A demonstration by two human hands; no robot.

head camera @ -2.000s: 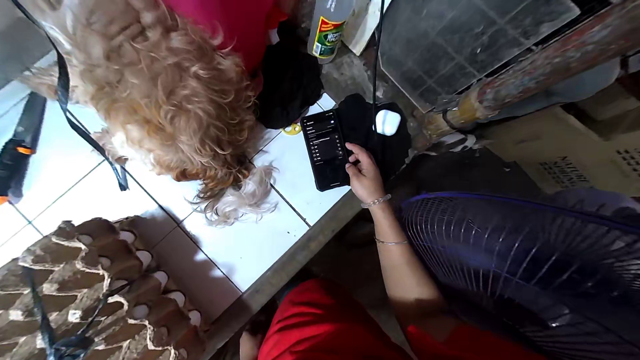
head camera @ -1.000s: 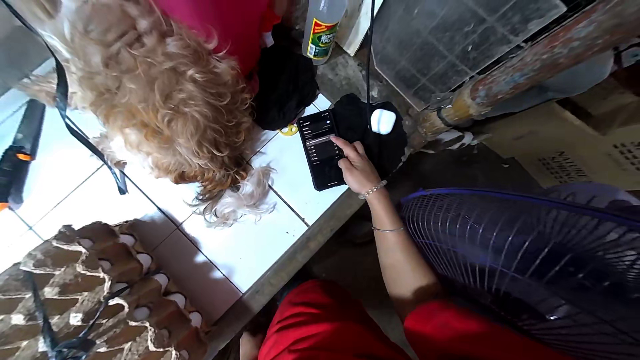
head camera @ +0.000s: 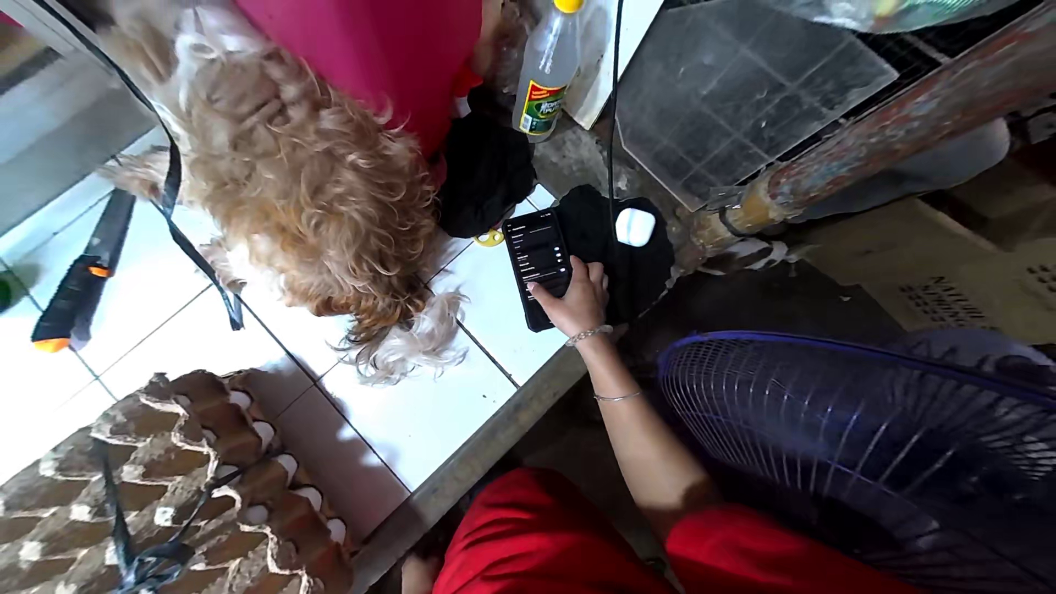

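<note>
A black smartphone (head camera: 540, 262) with a lit dark screen lies on the white tiled surface near its edge. My right hand (head camera: 577, 304) rests over its lower right part, thumb on the screen and the other fingers bent at the phone's side. Black cloth (head camera: 590, 219) lies beside the phone, with a white earbud case (head camera: 635, 227) on it. A curly-haired tan dog (head camera: 305, 173) lies left of the phone, and a small yellow ring-shaped object (head camera: 489, 238) sits between them. My left hand is out of view.
Egg trays (head camera: 157, 487) tied with dark strap fill the lower left. A black-and-orange-handled saw (head camera: 82, 280) lies at left. A labelled bottle (head camera: 544, 74) stands behind the phone. A purple-rimmed fan (head camera: 825, 429) is at right, below a rusty pipe (head camera: 899, 115) and cardboard boxes (head camera: 932, 264).
My right hand has shifted on the phone: its fingers reached over the screen's middle a second ago, and now the thumb is at the lower left part.
</note>
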